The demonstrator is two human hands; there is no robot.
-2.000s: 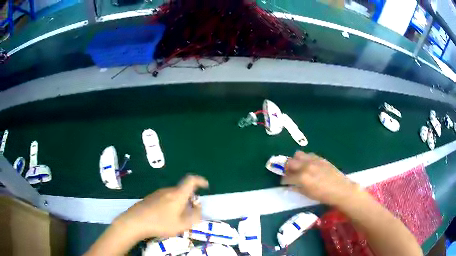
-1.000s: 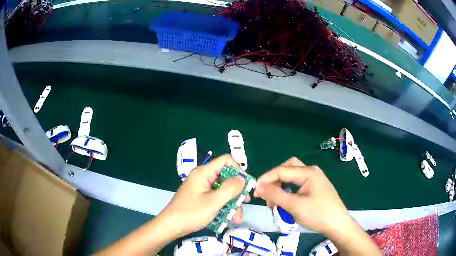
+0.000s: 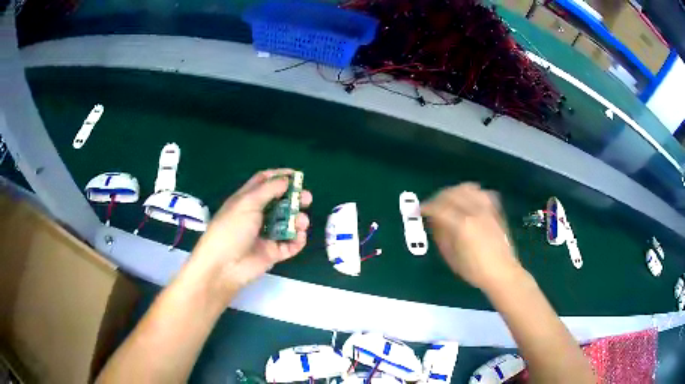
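My left hand (image 3: 259,225) holds a small stack of green circuit boards (image 3: 284,210) above the belt. My right hand (image 3: 469,225) is blurred, over the belt beside a narrow white cover (image 3: 412,223); whether it touches the cover or holds anything cannot be told. A white housing half (image 3: 344,238) with a blue strip and two short leads with small plugs lies on the belt between my hands. Another housing (image 3: 554,220) with a green board wired to it lies to the right, against a white cover (image 3: 573,247).
More housings (image 3: 176,210) and covers (image 3: 167,169) lie on the belt at left. Several housings (image 3: 306,364) lie on the near bench. An open carton (image 3: 60,292) is at left, pink-red bubble wrap (image 3: 622,357) at right. A blue basket (image 3: 308,34) and wire harnesses (image 3: 458,56) are on the far ledge.
My hands have moved apart; my left hand has lifted with the boards and my right hand has moved right and up. The view has shifted, and belt items appear farther right than two seconds ago.
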